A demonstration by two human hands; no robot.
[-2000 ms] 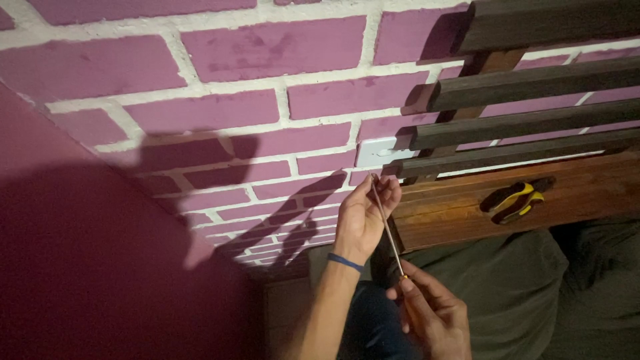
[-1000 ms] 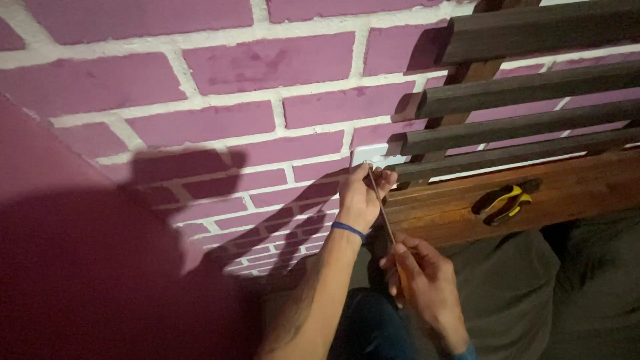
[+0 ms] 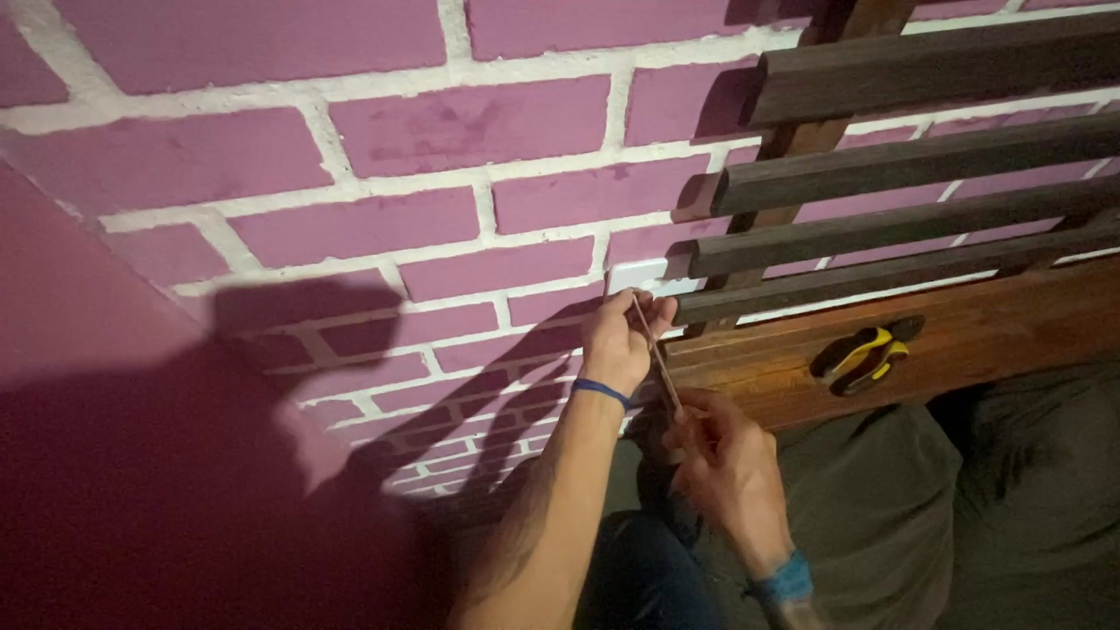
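A long thin screwdriver (image 3: 658, 357) slants up and to the left between my hands. My right hand (image 3: 731, 468) is closed around its handle, which the fingers mostly hide. My left hand (image 3: 619, 341), with a dark blue band at the wrist, is up at a white wall plate (image 3: 647, 275), its fingertips around the tip of the shaft. The fingers cover the lower part of the plate, and whatever the tip touches is hidden.
Dark wooden slats (image 3: 910, 162) run rightward just beside the plate. Pliers with yellow and black handles (image 3: 866, 357) lie on a brown wooden ledge (image 3: 1006, 319). Below is dark green fabric (image 3: 866, 499). A purple brick wall (image 3: 472, 122) stands behind.
My hands stay close to the wall plate with the screwdriver between them. The fingers of my right hand have shifted around the handle.
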